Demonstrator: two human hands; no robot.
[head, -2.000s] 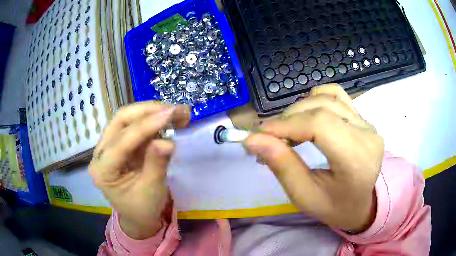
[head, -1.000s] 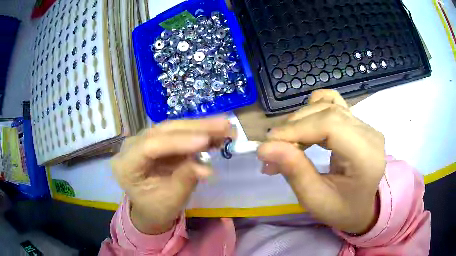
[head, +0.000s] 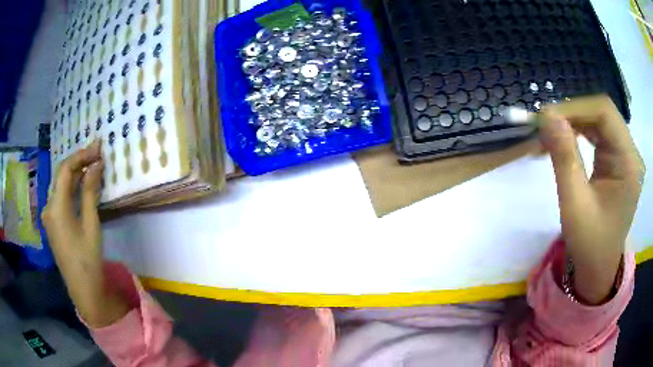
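My right hand [head: 598, 165] pinches a short white cylinder [head: 518, 115] between thumb and fingertips, over the near right part of the black tray [head: 458, 150]. The cylinder's tip is blurred; I cannot tell if it touches a pocket. A few bright silver pieces sit in pockets beside it. My left hand [head: 77, 208] is at the near edge of the stack of white boards [head: 147, 169], fingertips on the top board by its dark dots. Whether its fingers hold a part cannot be seen. A blue bin [head: 243, 154] heaped with small silver parts [head: 308, 93] stands between boards and tray.
A brown cardboard sheet [head: 401, 185] lies partly under the black tray. The white tabletop [head: 308, 236] has yellow tape [head: 344, 298] along its near edge. A green label [head: 283, 17] is at the bin's far edge. Blue and yellow items are at the far left.
My hands have moved apart from the middle, the left to the white boards, the right with the white cylinder to the black tray. The dark ring at the cylinder's end no longer shows. The view has shifted.
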